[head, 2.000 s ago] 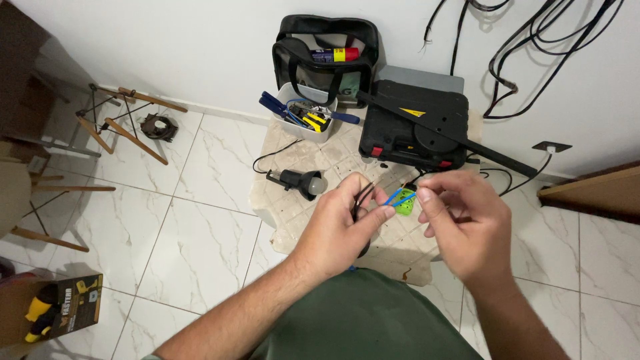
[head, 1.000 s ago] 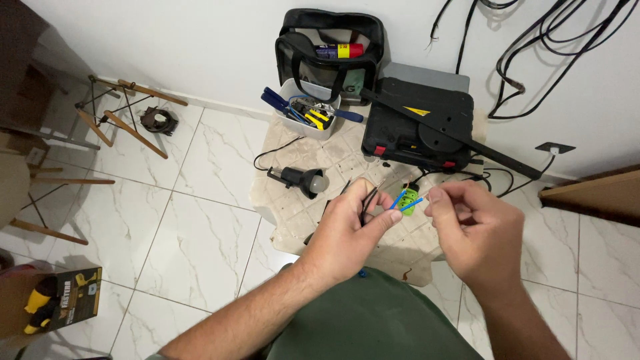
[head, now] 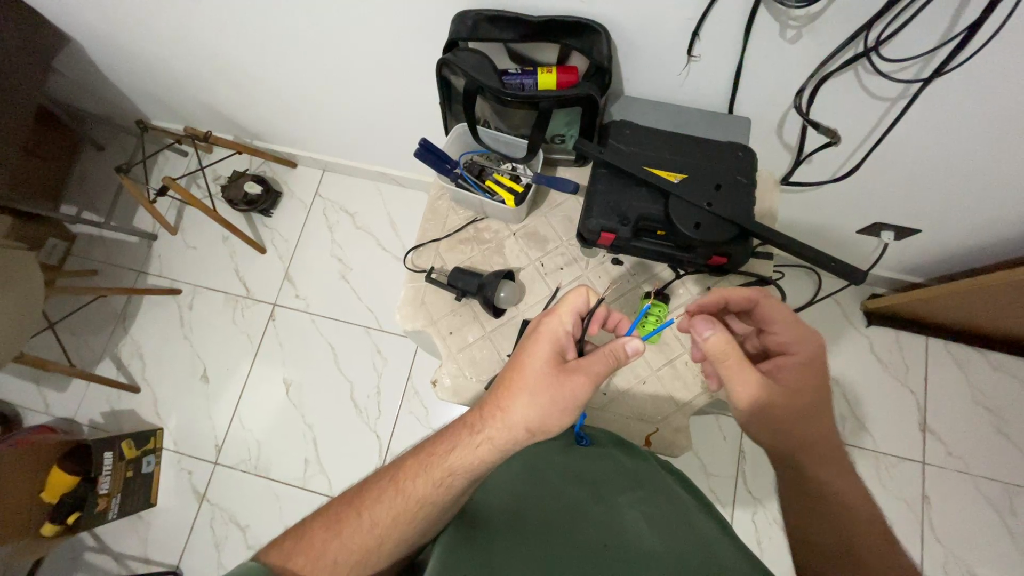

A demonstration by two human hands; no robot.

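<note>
My left hand [head: 572,356] pinches two blue insulated wires [head: 659,330] between thumb and fingers, their bare copper ends pointing up and right. A black wire [head: 590,322] with a stripped end also passes through this hand. My right hand [head: 744,352] has its thumb and forefinger at the bare tip of the lower blue wire; whether they grip it is hard to tell. Behind the wires, a green power socket block [head: 654,322] lies on the beige stool top [head: 472,352]. A black lamp holder with a bulb [head: 506,294] rests left of my hands.
A plastic tub [head: 516,212] of screwdrivers and yellow-handled tools stands before a black bag [head: 524,36]. To its right is a black tool case [head: 668,204] with a long black bar [head: 808,254] across it. Black cables [head: 872,120] hang on the wall. A wooden-legged frame [head: 212,212] lies at left.
The blue wires have shifted and spread apart in my left hand, and the copper end of one now shows beside my right fingertips. Both hands stay over the stool.
</note>
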